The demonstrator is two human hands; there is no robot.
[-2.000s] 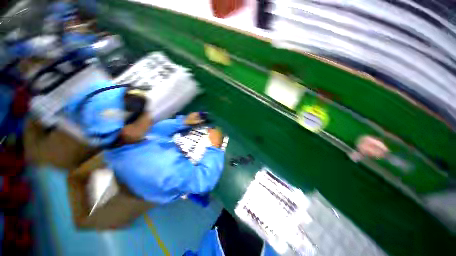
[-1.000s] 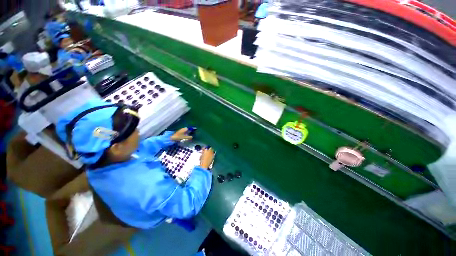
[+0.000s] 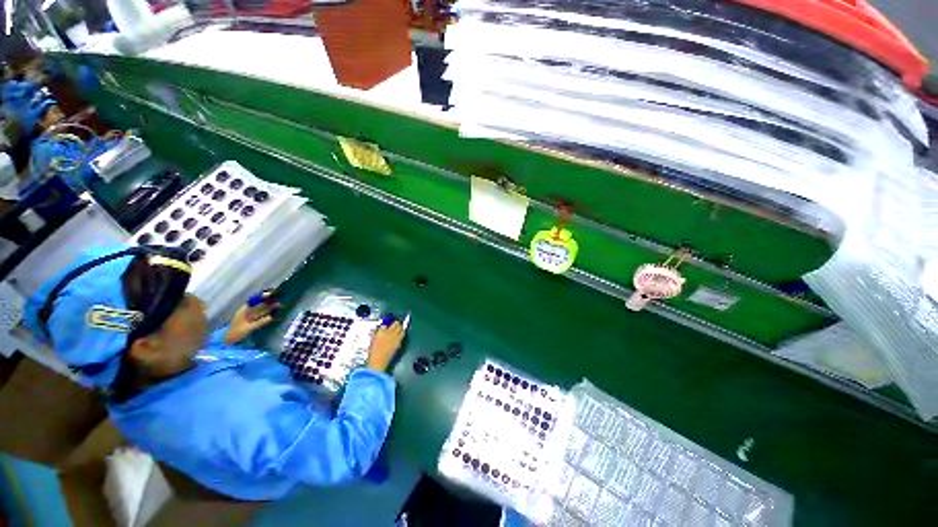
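Neither of my hands is in view. Nearest in front of me, a white parts tray (image 3: 504,437) with rows of small dark discs lies on the green bench. A translucent ribbed empty blister tray (image 3: 658,468) lies against its right side. Several loose dark discs (image 3: 439,359) lie to the left of the parts tray, and one more dark disc (image 3: 420,280) lies farther back. A dark shape (image 3: 453,504) shows at the bottom edge below the parts tray; I cannot tell what it is.
A person in a blue smock (image 3: 257,422) sits at left, hands at a tray of dark discs (image 3: 321,345). A tray stack (image 3: 221,232) stands beyond. Piled trays (image 3: 658,103) lie on the shelf. Cards (image 3: 553,250) hang on the green ledge. A small shiny scrap (image 3: 745,449) lies at right.
The view has turned right, so the neighbour and trays appear farther left. The neighbour's left hand has moved away from their tray's edge, holding a dark disc. More of the empty blister tray shows.
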